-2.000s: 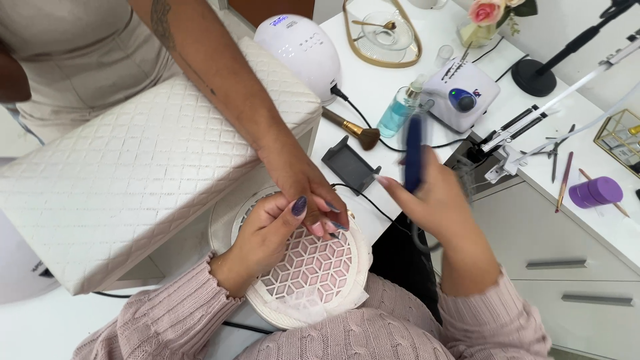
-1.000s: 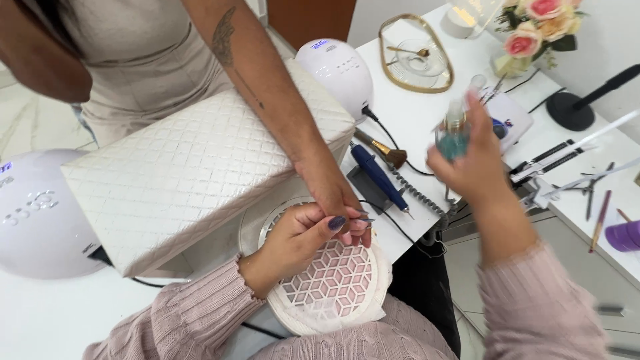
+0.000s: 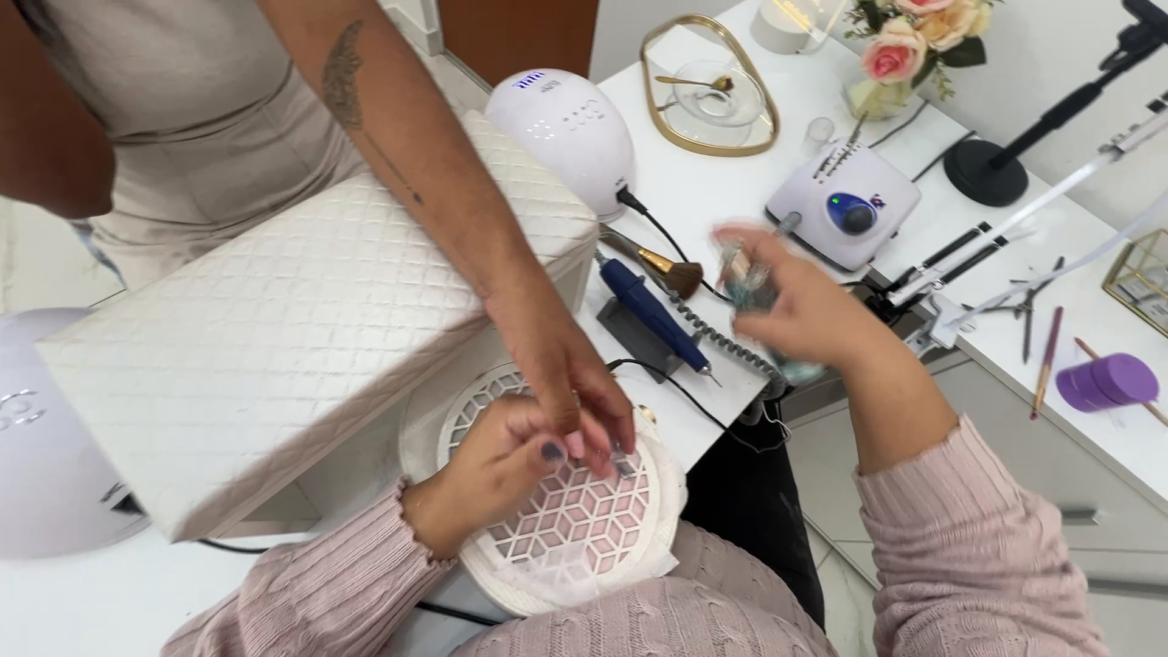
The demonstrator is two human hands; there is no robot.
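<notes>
My left hand (image 3: 497, 461) holds the fingers of another person's hand (image 3: 570, 379) above a round nail dust collector with a patterned grille (image 3: 584, 520). My right hand (image 3: 798, 306), blurred, is closed around a spray bottle of bluish liquid (image 3: 753, 283) over the table's right part. Between the hands, a blue nail drill handpiece (image 3: 652, 315) rests on a dark grey holder (image 3: 630, 338), its thin bit toward the dust collector. A makeup-style brush (image 3: 671, 269) lies just behind the handpiece. The white drill control box (image 3: 844, 205) stands beyond my right hand.
A white quilted armrest (image 3: 301, 338) supports the person's forearm. White nail lamps stand behind it (image 3: 566, 137) and at the left (image 3: 55, 438). A gold-rimmed tray (image 3: 771, 137), flower vase (image 3: 881, 91), black stand base (image 3: 985, 172) and purple container (image 3: 1107, 381) are around; cables cross the table.
Two seconds ago my right hand held the blue handpiece; one second ago it lay on its holder and my right hand was at the spray bottle. My left hand still holds the person's fingers.
</notes>
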